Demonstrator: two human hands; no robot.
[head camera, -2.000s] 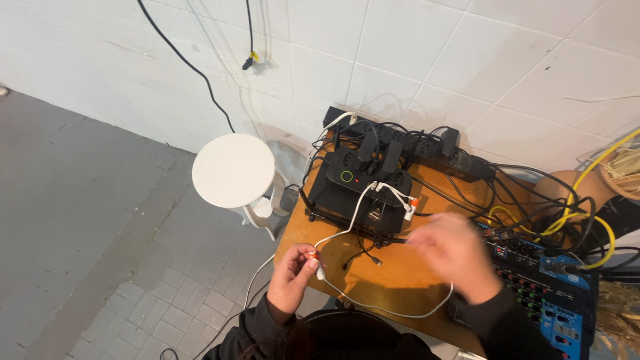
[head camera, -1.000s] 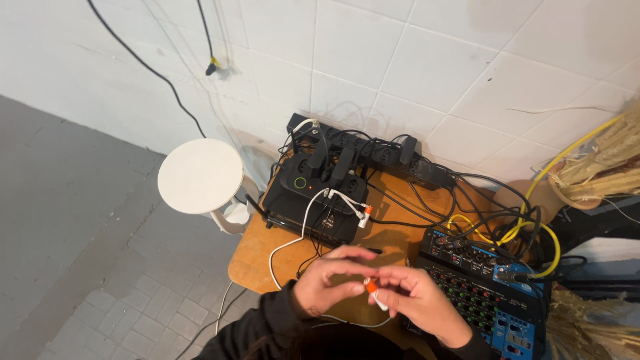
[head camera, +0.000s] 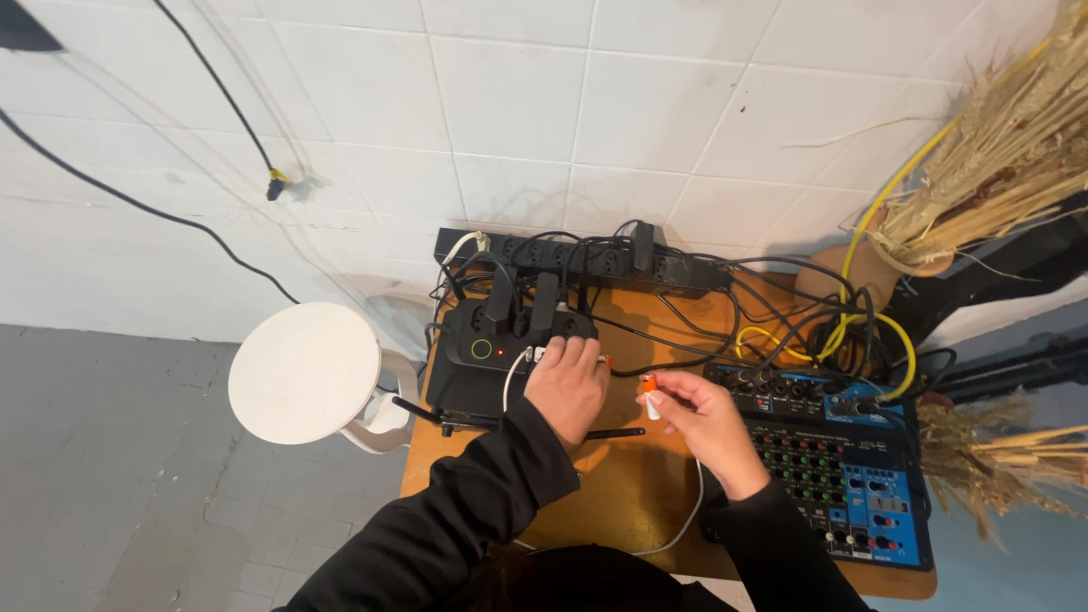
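My right hand (head camera: 710, 425) holds a white plug with an orange end (head camera: 652, 397) between thumb and fingers, above the wooden table. A white cable runs below that hand toward the table's front edge. My left hand (head camera: 571, 387) reaches over the front of the black power strip (head camera: 480, 327), which has a green ring and a small red light. Its fingers cover part of a white connector (head camera: 538, 353) there, and a bit of orange shows beside them. Whether the fingers grip anything is hidden. Beneath the strip sits a black router with antennas (head camera: 459, 416).
A long black outlet bar (head camera: 595, 259) with tangled black cables lies along the tiled wall. A blue and black audio mixer (head camera: 837, 484) is at the right, by a clay vase (head camera: 858, 272) of dried stalks. A round white stool (head camera: 304, 372) stands at the left.
My hands were together around the orange-ended plug one second ago. They have parted: my left hand has moved up to the power strip, while the plug is in my right hand.
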